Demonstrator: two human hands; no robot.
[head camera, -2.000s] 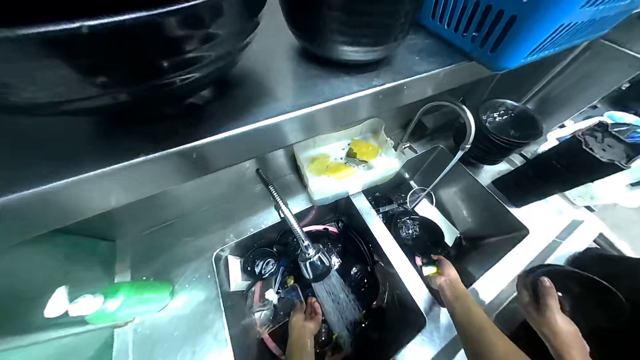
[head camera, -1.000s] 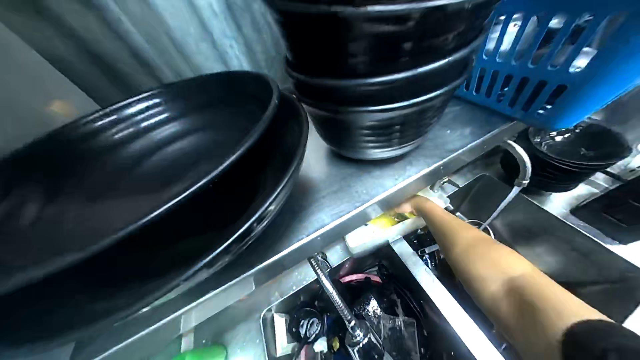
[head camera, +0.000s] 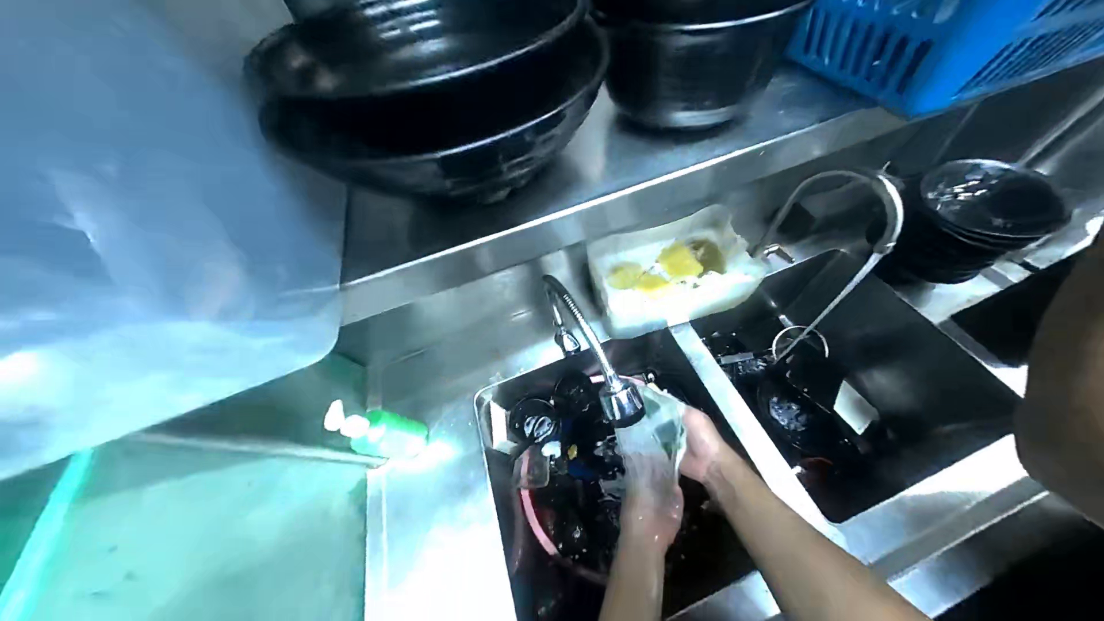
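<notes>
Water runs from the chrome flexible faucet (head camera: 621, 401) over my left hand (head camera: 653, 513) in the left sink basin (head camera: 493, 466). Beside it, my right hand (head camera: 700, 444) grips the side of a clear, thin-walled container (head camera: 668, 423) under the stream. My left hand is at the container's lower end, partly covered by the water, so its grip is hard to tell. Below lie dark dishes, small pieces and a pink rim or hose (head camera: 536, 522). A white tray (head camera: 638, 319) with yellow sponge pieces (head camera: 680, 261) stands behind the basins.
Stacked black bowls (head camera: 448, 164) and a blue plastic basket (head camera: 975, 52) stand on the steel shelf. The right basin (head camera: 940, 388) holds dark dishes and a curved hose. More black bowls (head camera: 992, 203) are stacked at right. A green bottle (head camera: 392, 433) lies at left.
The arm that reached to the white tray a second ago is back over the left basin. Both hands are now together at the clear container under the water. The view has shifted.
</notes>
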